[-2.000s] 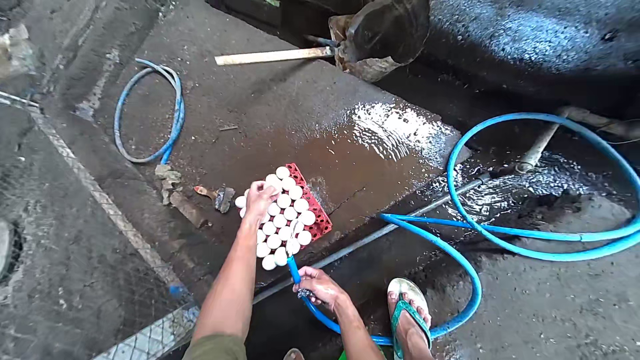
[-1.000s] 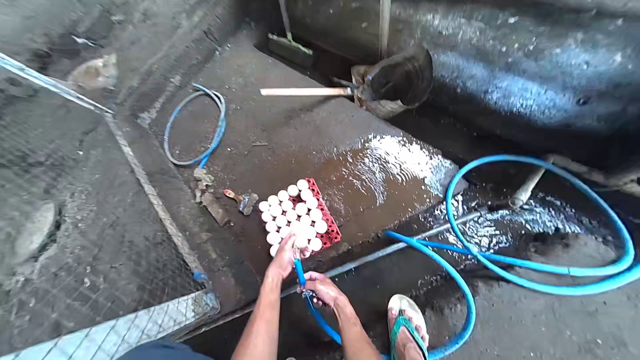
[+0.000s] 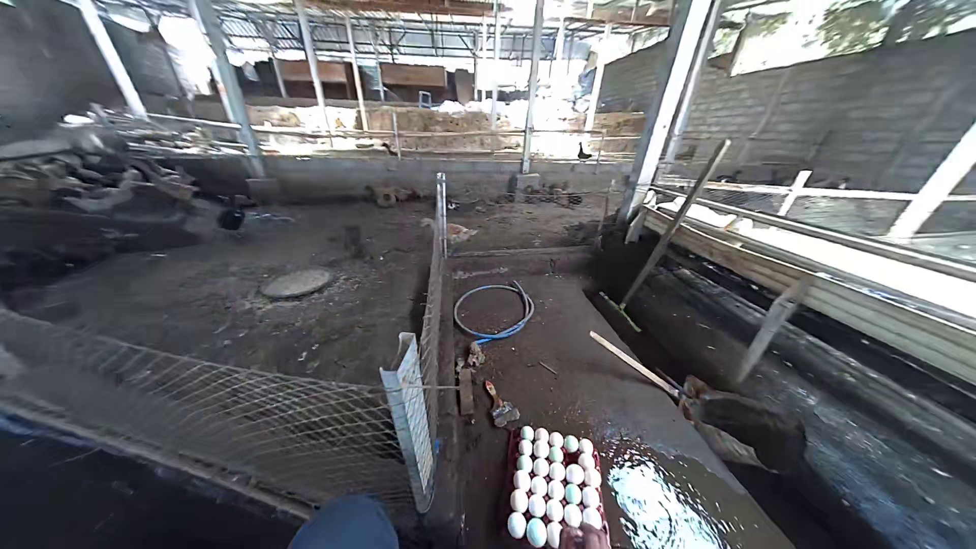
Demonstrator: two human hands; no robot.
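A red egg tray [image 3: 514,457] filled with white and pale bluish eggs [image 3: 556,470] lies on the wet floor at the bottom edge of the view. Only the fingers of one hand, seemingly my left hand [image 3: 584,537], show at its near right corner, against the eggs; the rest is cut off, so its grip cannot be told. My right hand is out of view. Just beyond the tray is a paintbrush [image 3: 501,406] with a worn head. A coiled blue hose [image 3: 494,334] lies farther off along the floor.
A wire mesh fence [image 3: 305,412] with a metal post [image 3: 412,419] stands left of the tray. To the right lie a wooden-handled tool [image 3: 633,364], a dark bucket-like container [image 3: 751,431] and a channel. A push broom [image 3: 675,229] leans beyond. Birds are in the pens behind.
The view has swung up and left. The blue hose piece that the hands held near the eggs, and the hose loops at the right, are out of view now.
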